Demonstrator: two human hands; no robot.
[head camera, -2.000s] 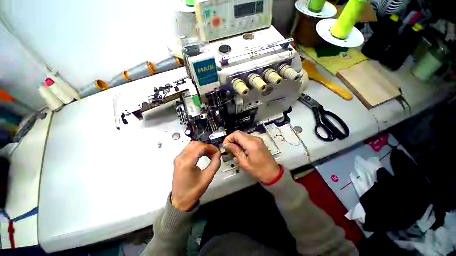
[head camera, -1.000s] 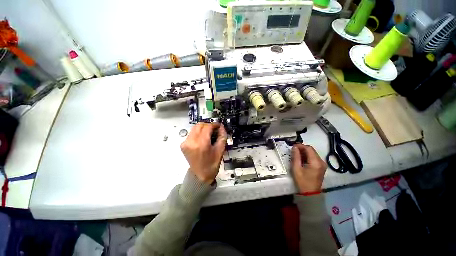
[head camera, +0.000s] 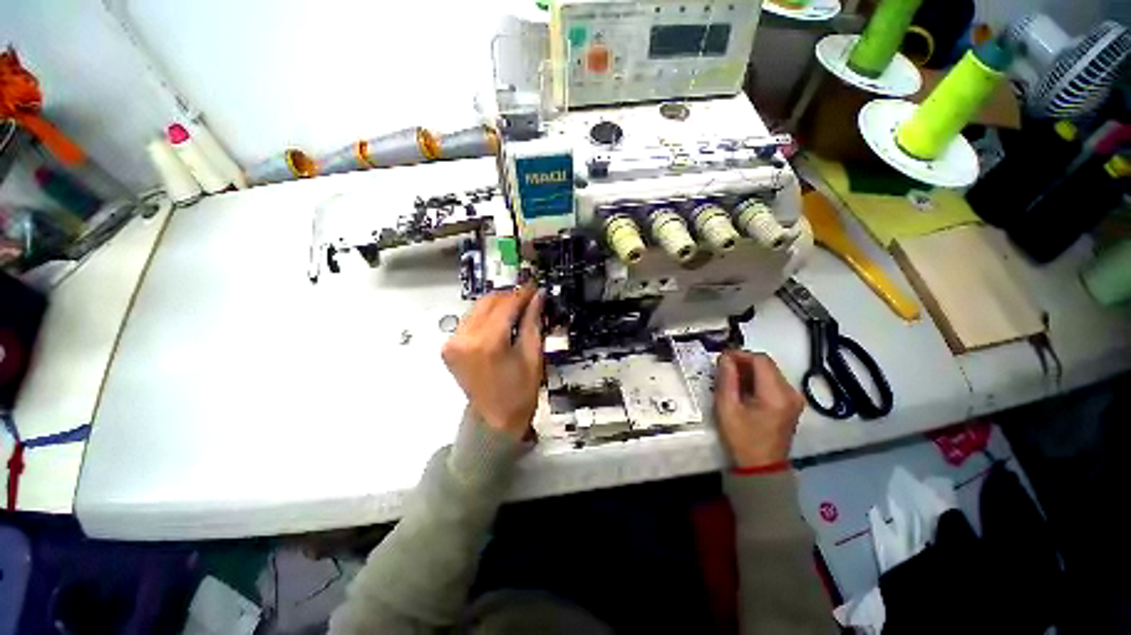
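The white overlock machine head (head camera: 664, 168) stands in front of me with its front cover open. My left hand (head camera: 499, 354) is at the dark needle area (head camera: 564, 279), fingertips close together beside the metal parts. Whether it pinches a thread or small tool is too small to tell. My right hand (head camera: 757, 403) is at the right end of the pale cover plate (head camera: 639, 391), thumb and fingers together. No thread can be made out in it. Cream tension knobs (head camera: 670, 232) sit in a row above.
Black-handled shears (head camera: 843, 372) lie right of my right hand. Behind them are a yellow-orange tool (head camera: 874, 275) and a tan board (head camera: 970, 288). A metal attachment arm (head camera: 422, 223) extends left from the machine. Neon thread cones (head camera: 949, 106) stand at back right.
My hands were together in front of the needle area, then moved apart: left up to the needle area, right to the cover's right end. Since then both have hardly moved.
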